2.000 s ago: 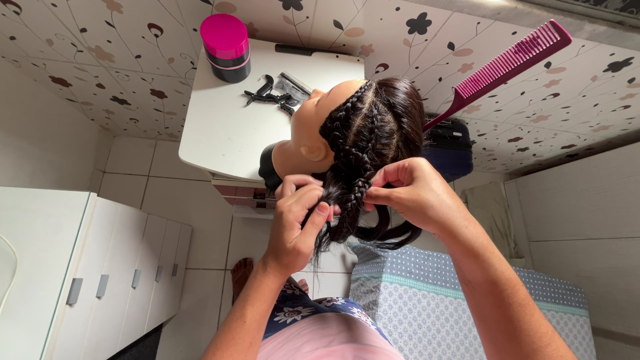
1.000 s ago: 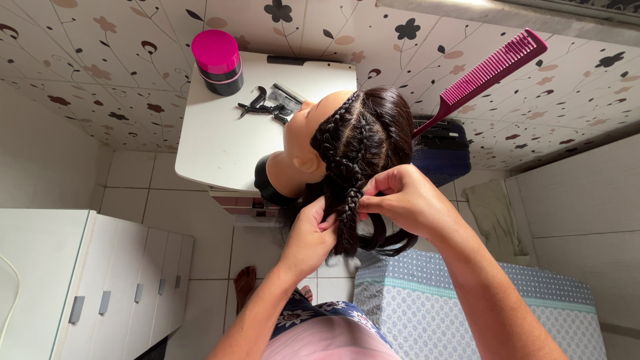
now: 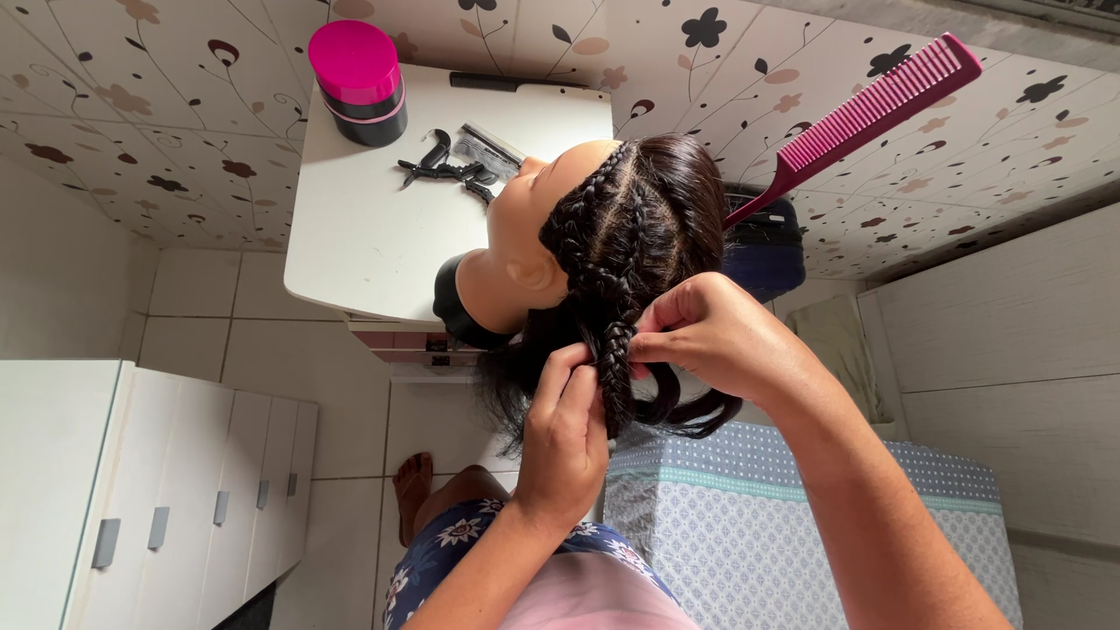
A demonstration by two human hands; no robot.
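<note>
A mannequin head (image 3: 516,236) with dark hair lies tilted at the edge of a white table. Narrow braids run back over its scalp and meet a thicker braid (image 3: 619,376) hanging down. My left hand (image 3: 564,429) pinches this braid from its left side. On the right side, my right hand (image 3: 700,337) grips the braid's edge between thumb and fingers, a little higher. Loose locks (image 3: 691,407) curl below my right hand. A magenta rat-tail comb (image 3: 875,114) sticks out from behind the hair, its tail end hidden.
The white table (image 3: 376,236) carries a black jar with a pink lid (image 3: 354,79), black hair clips (image 3: 437,166), a clear packet (image 3: 486,149) and a black comb (image 3: 516,83). A dark suitcase (image 3: 766,254) stands behind. White drawers (image 3: 201,472) are at left, a patterned bed cover (image 3: 805,542) at right.
My left hand has shifted from the loose hair ends to the left side of the thick braid, which now shows more plainly between both hands. My right hand stays at the braid.
</note>
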